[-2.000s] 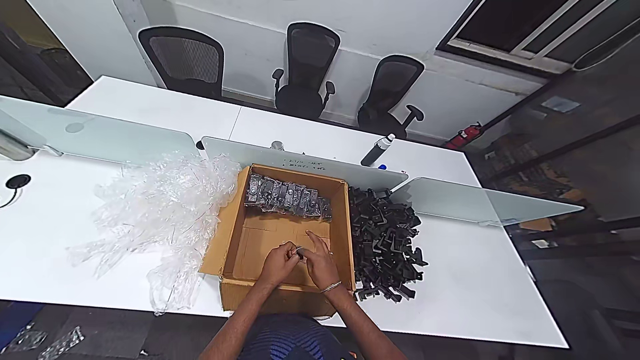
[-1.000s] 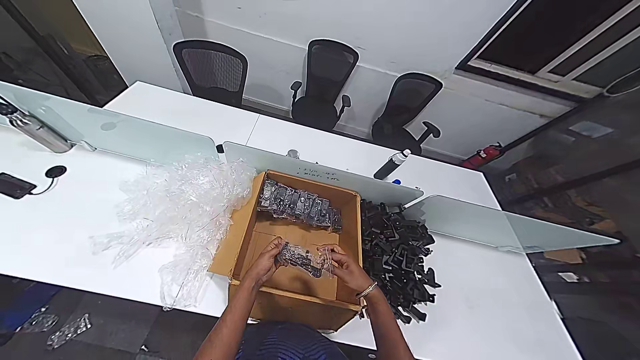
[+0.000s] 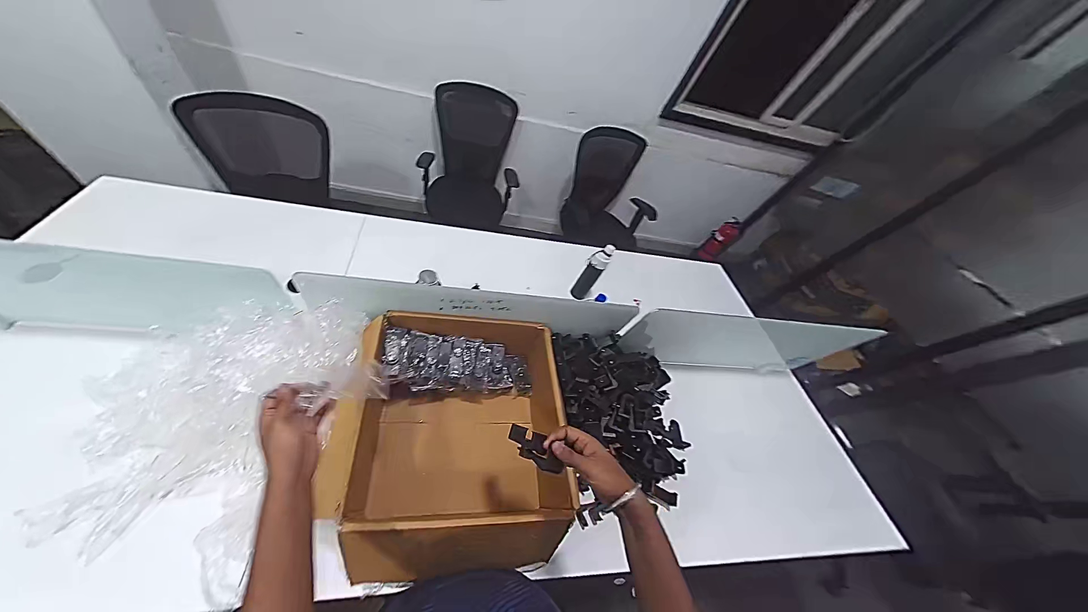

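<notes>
My right hand [image 3: 589, 460] holds a black plastic bracket [image 3: 535, 448] by its end, over the right side of an open cardboard box [image 3: 459, 529]. At the box's left flap, my left hand [image 3: 291, 422] is at the edge of a heap of clear plastic bags [image 3: 195, 399], its fingers on a crumpled clear bag [image 3: 344, 385]. Bagged dark parts [image 3: 455, 361] lie in a row along the far wall inside the box. Right of the box is a pile of loose black brackets [image 3: 625, 408].
Frosted glass dividers [image 3: 714, 340] cross the white table [image 3: 765, 476] behind the box. Beyond them stand a dark bottle [image 3: 592, 272] and a small round container [image 3: 428, 278]. Mesh office chairs [image 3: 472, 161] are on the far side.
My hands have moved apart, the left toward the bag heap and the right toward the bracket pile. The part held in clear wrapping between both hands is now a bare bracket in my right hand.
</notes>
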